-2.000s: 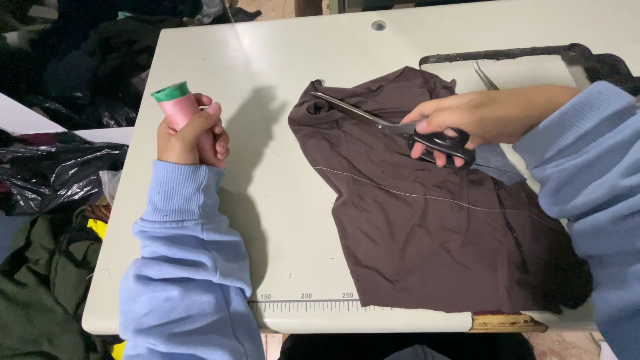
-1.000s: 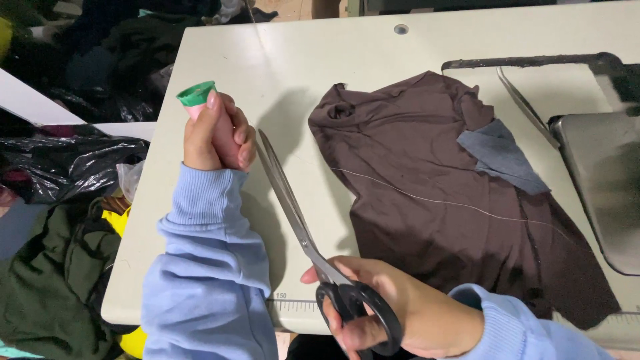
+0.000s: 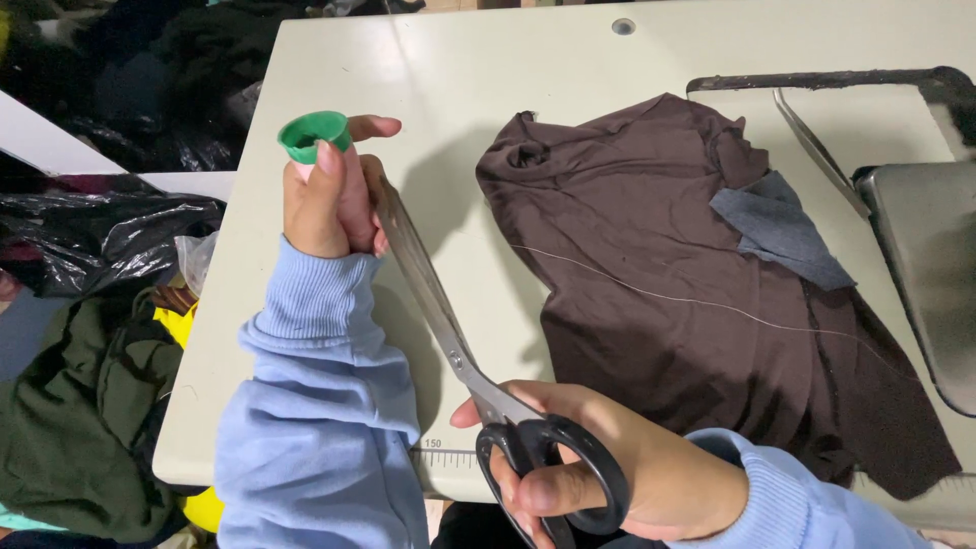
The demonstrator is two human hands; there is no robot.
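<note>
My left hand [image 3: 328, 198] grips a pink thread cone [image 3: 355, 202] with a green rim, held above the left part of the table; its thumb lies at the rim and one finger points out to the right. My right hand [image 3: 602, 465] holds fabric shears [image 3: 457, 358] by their black handles, blades together and pointing up and left, with the tips at my left hand's fingers. Right of the shears a dark brown fabric piece [image 3: 648, 229] lies rumpled on the table, a pale thread running across it. A grey-blue fabric scrap [image 3: 785, 229] rests on its right side.
Metal tweezers [image 3: 816, 152] lie at the upper right beside a dark metal machine plate [image 3: 930, 282]. The white sewing table [image 3: 488, 46] has a printed ruler along its front edge. Left of it are a black plastic bag [image 3: 107, 229] and piled dark green clothing [image 3: 84, 412].
My right hand has moved with the shears from over the brown fabric to the lower middle, beside my left hand. A finger of my left hand has stretched out from the cone.
</note>
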